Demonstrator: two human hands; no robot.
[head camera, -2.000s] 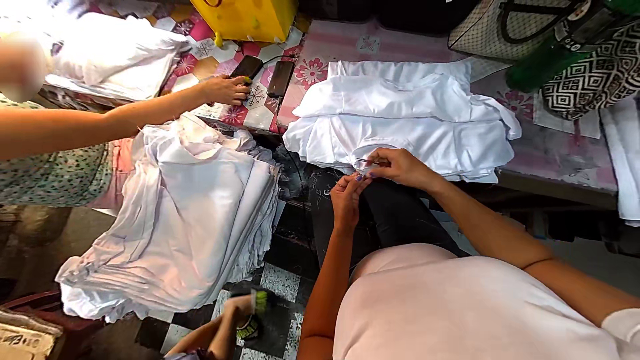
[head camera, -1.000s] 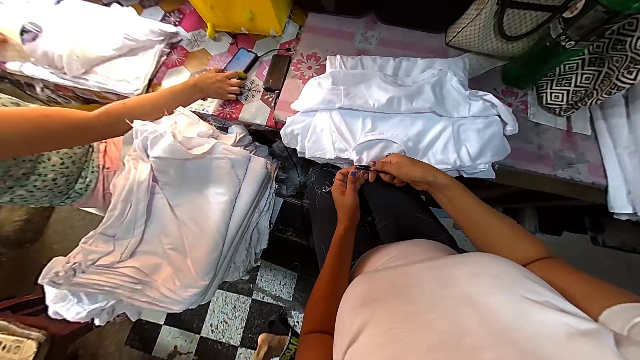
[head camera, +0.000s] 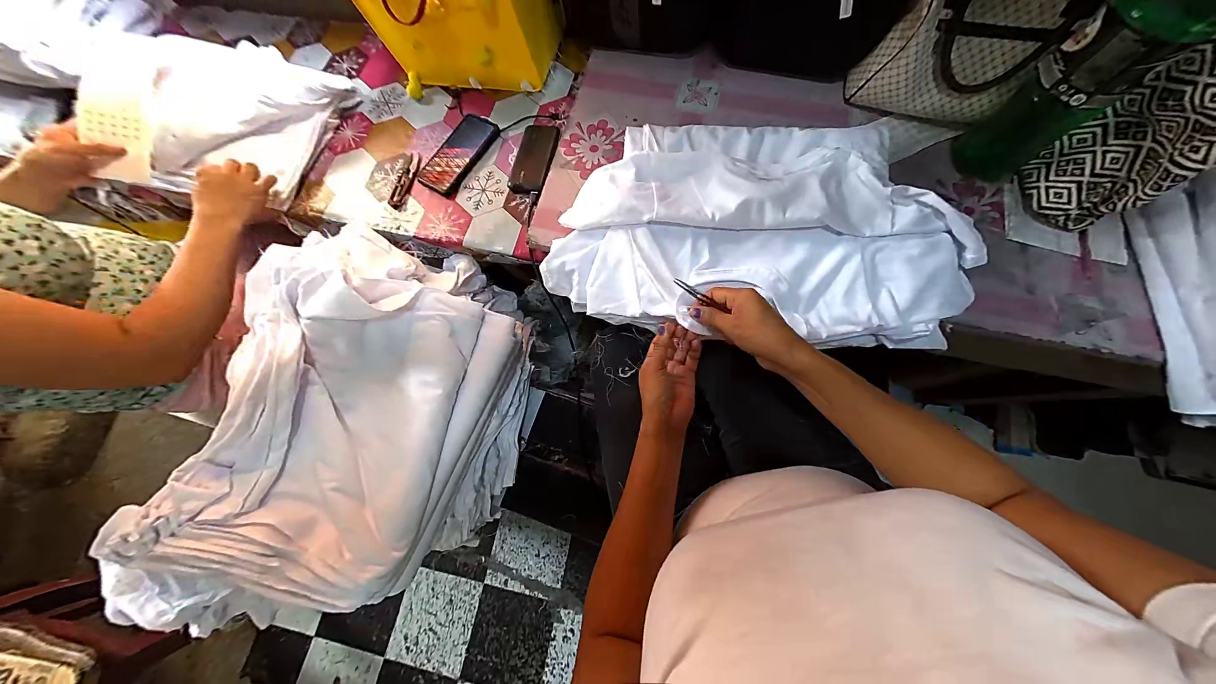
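My right hand (head camera: 750, 325) holds a small dark pointed tool (head camera: 701, 295), perhaps thread snips or tweezers, over the near edge of a stack of folded white shirts (head camera: 836, 275). Just below and to the left, my left hand (head camera: 671, 375) is palm up with fingers apart and slightly curled, close to the right fingertips; I see nothing held in it. The stack lies on the table in front of my lap, a shirt's curved neckline beside the tool. Loose threads cling to my dark trousers (head camera: 617, 380).
A big pile of white garments (head camera: 380, 380) stands at the left. Beyond it another person's hands (head camera: 231, 195) touch white cloth and a yellowish sheet (head camera: 114, 128). Two phone-like devices (head camera: 459, 155) and a yellow container (head camera: 465, 43) rest on the patterned table; bags (head camera: 1121, 142) and a green bottle (head camera: 1012, 133) are at right.
My left hand has lowered slightly and its fingers have spread apart from the right hand's. The other person's hand has left the phone and moved left to the white cloth.
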